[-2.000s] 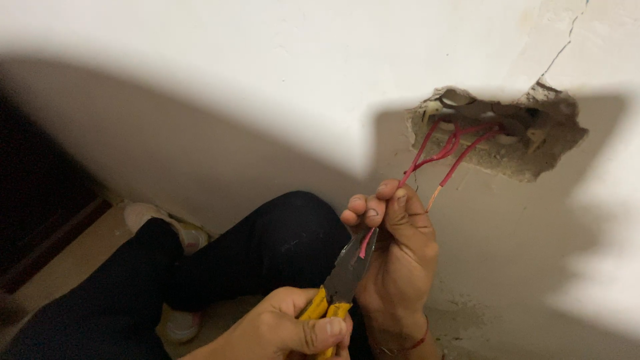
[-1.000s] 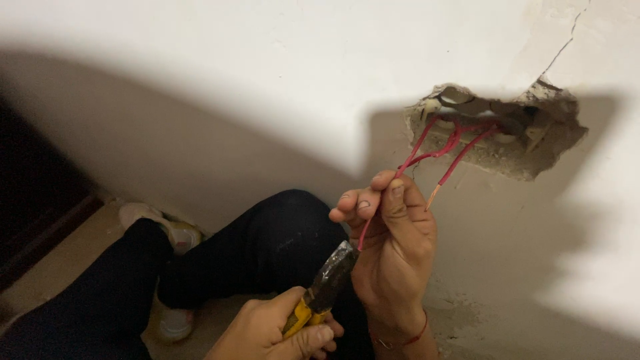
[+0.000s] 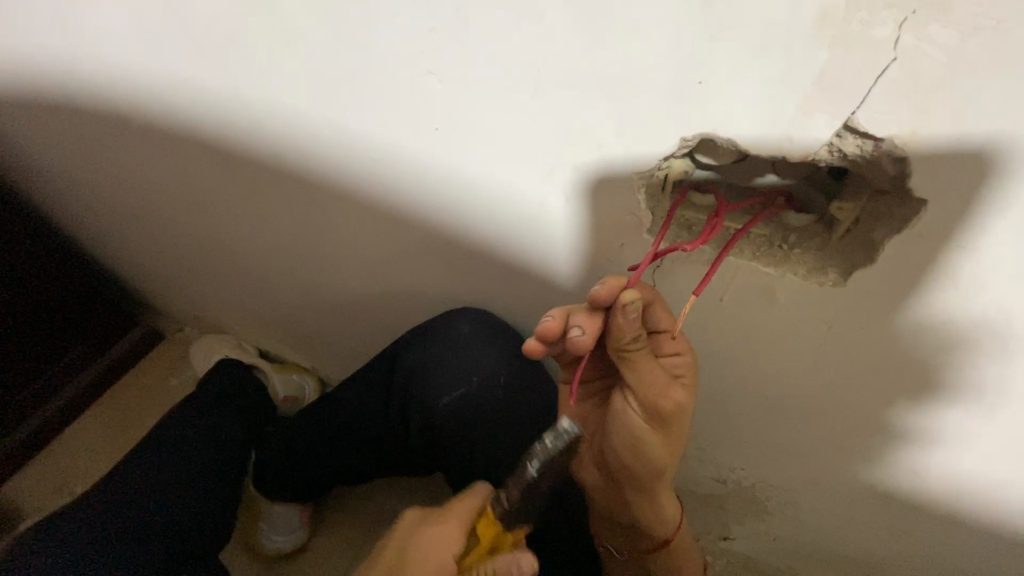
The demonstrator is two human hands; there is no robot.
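My left hand (image 3: 456, 532) is closed around the yellow handles of a pair of pliers (image 3: 532, 472), blurred, with dark metal jaws pointing up and right. Between the thumb and fingertips of my right hand (image 3: 640, 368), a red insulated wire (image 3: 660, 232) is pinched, its end hanging down past the fingers. That end is just above the tip of the pliers, apparently apart from it. Another red wire (image 3: 724, 256), with bare copper strands at its end, reaches down beside my right thumb. More red wire, bent and crossing, comes out of the same hole in the wall (image 3: 848, 248).
The hole has broken, rough plaster edges, and a crack (image 3: 880, 72) runs up from it in the white wall (image 3: 448, 96). My bent knee (image 3: 472, 376) in dark trousers is left of my right hand. Shoes (image 3: 288, 384) rest on the floor at lower left. Shadows cover much of the wall.
The pliers were at the end of the pinched wire; they have moved down, away from it. My right hand still pinches the wire in about the same place.
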